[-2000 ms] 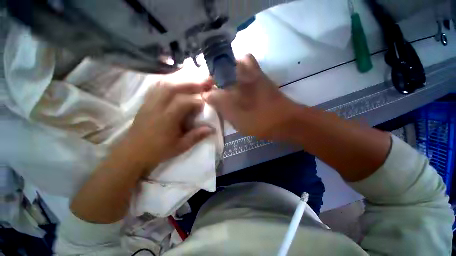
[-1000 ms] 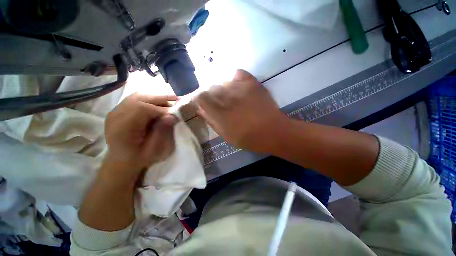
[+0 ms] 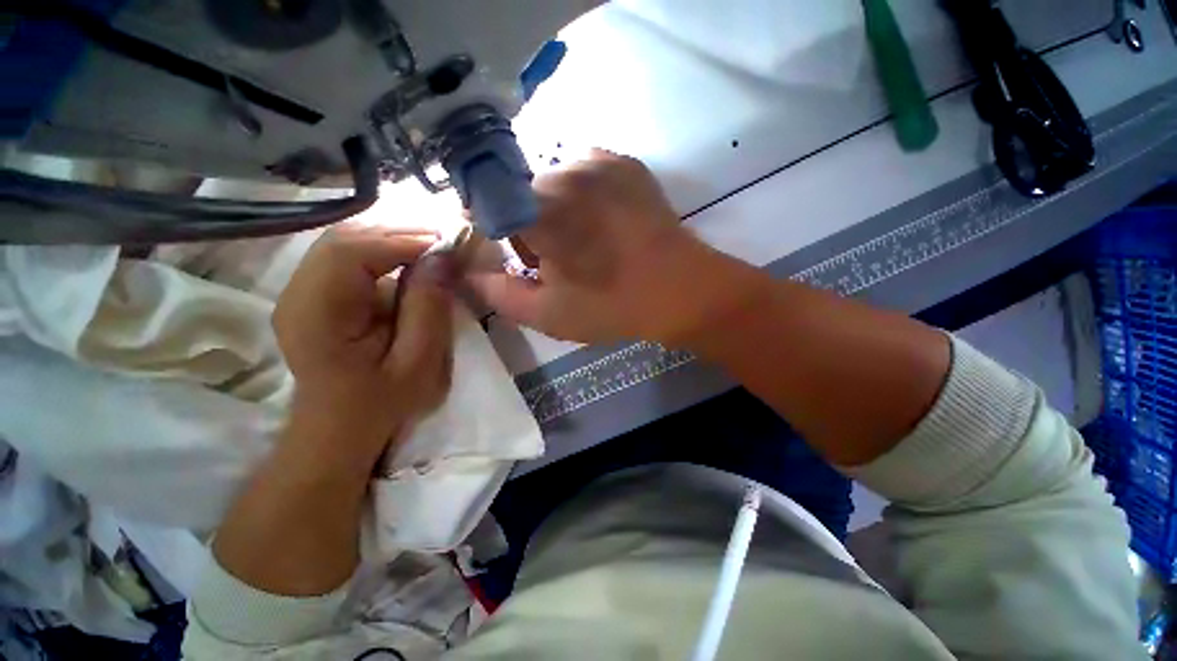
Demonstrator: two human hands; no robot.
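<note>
A cream garment piece [image 3: 458, 400] lies bunched under my left hand, and its front part hangs over the table edge towards my lap. My left hand [image 3: 368, 323] pinches its folded edge just left of the needle area. My right hand [image 3: 600, 258] is at the same edge, right beside the grey attachment [image 3: 494, 187]; its fingertips are partly hidden and blurred, so its hold cannot be told. The sewing machine head [image 3: 310, 97] covers the upper left. The needle is hidden behind the attachment and my fingers.
A green-handled screwdriver [image 3: 900, 80] and black scissors [image 3: 1033, 123] lie at the upper right of the white bed [image 3: 762, 97]. A ruler strip [image 3: 891, 252] runs along the front edge. A blue crate [image 3: 1138, 349] stands lower right. More cream cloth [image 3: 168, 304] lies at left.
Since one second ago, my right hand has turned and its fingers have moved in beside the attachment. My left hand still pinches the edge. The whole view has shifted slightly.
</note>
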